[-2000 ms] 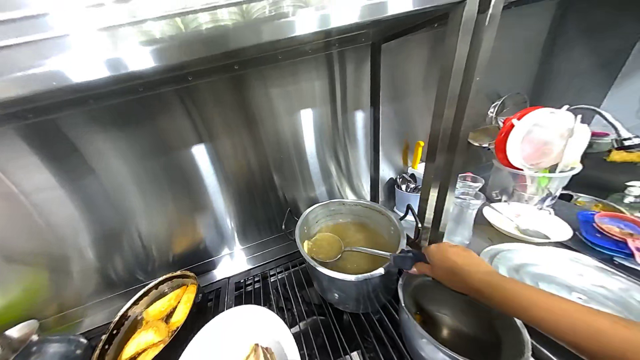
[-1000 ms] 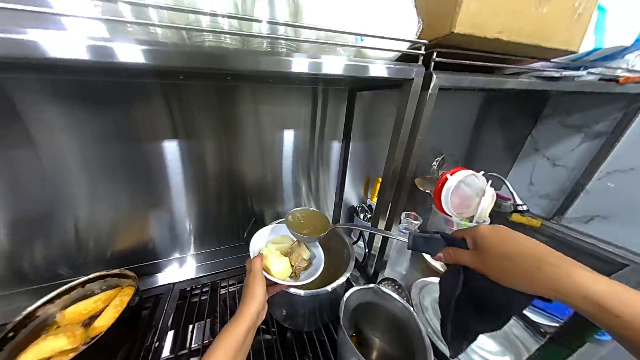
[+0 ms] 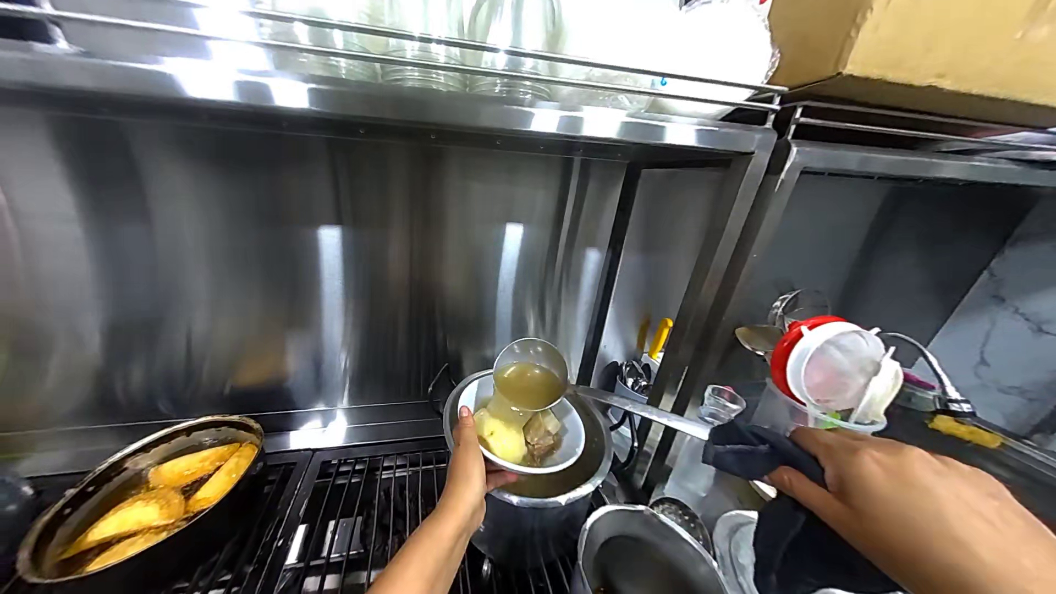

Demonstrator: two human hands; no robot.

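Note:
My left hand (image 3: pixel 472 474) holds a white bowl (image 3: pixel 569 450) above a metal pot (image 3: pixel 540 524) of broth. In the bowl lie a pale yellow piece, perhaps potato, (image 3: pixel 502 437) and a chunk of meat (image 3: pixel 542 437). My right hand (image 3: pixel 858 474) grips the handle of a metal ladle (image 3: pixel 530 375) through a dark cloth (image 3: pixel 792 503). The ladle, with cloudy broth in it, is tilted over the bowl's far side, and some broth seems to run down into the bowl. The ladle hides part of the bowl's rim.
A pan (image 3: pixel 239 429) of half-moon pastries frying in oil stands on the stove grate (image 3: pixel 384 503) at left. A second pot (image 3: pixel 643 553) is at the lower right. Further right are strainers (image 3: pixel 833 363) and a faucet (image 3: pixel 936 371). A steel shelf (image 3: pixel 462 115) with glass jars spans overhead.
The ladle has tipped over the bowl, where it was more level one second ago. Two seconds ago it was in the pot, and neither the bowl nor my left hand was in view.

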